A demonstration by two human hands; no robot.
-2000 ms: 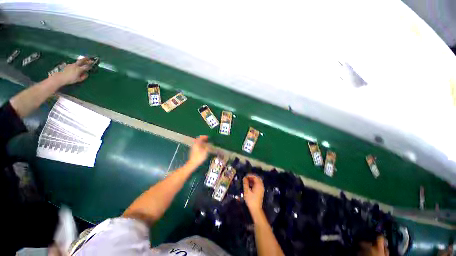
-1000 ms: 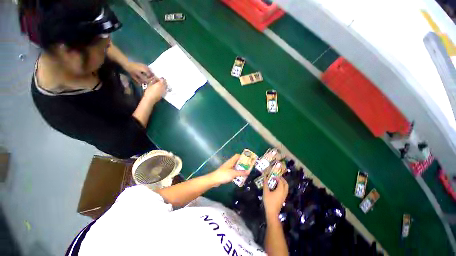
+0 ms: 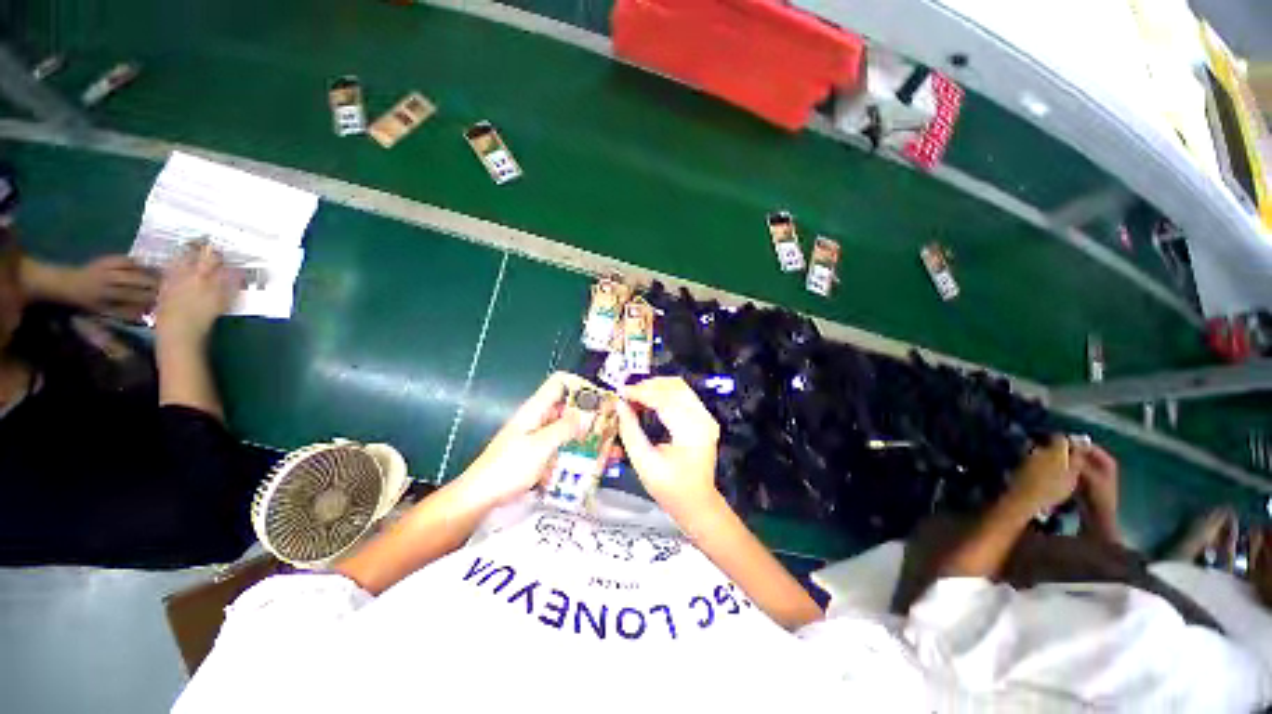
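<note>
My left hand holds a phone circuit board close in front of my chest, its white keypad part pointing down toward me. My right hand is at the board's upper right edge, thumb and fingertips pinched together; what is between them is too small to tell. Waiting boards lie loosely together just beyond my hands, partly hidden by my fingers. The heap of black parts starts beside them and stretches to the right.
A conveyor belt beyond the pale rail carries spaced boards. A red tray stands across it. At left are a desk fan, a cardboard box and a person's hands on a white sheet. Another person's hands work at right.
The view has turned. My left hand has brought its board nearer my chest. My right hand has left the waiting boards and moved to the held board's upper edge.
</note>
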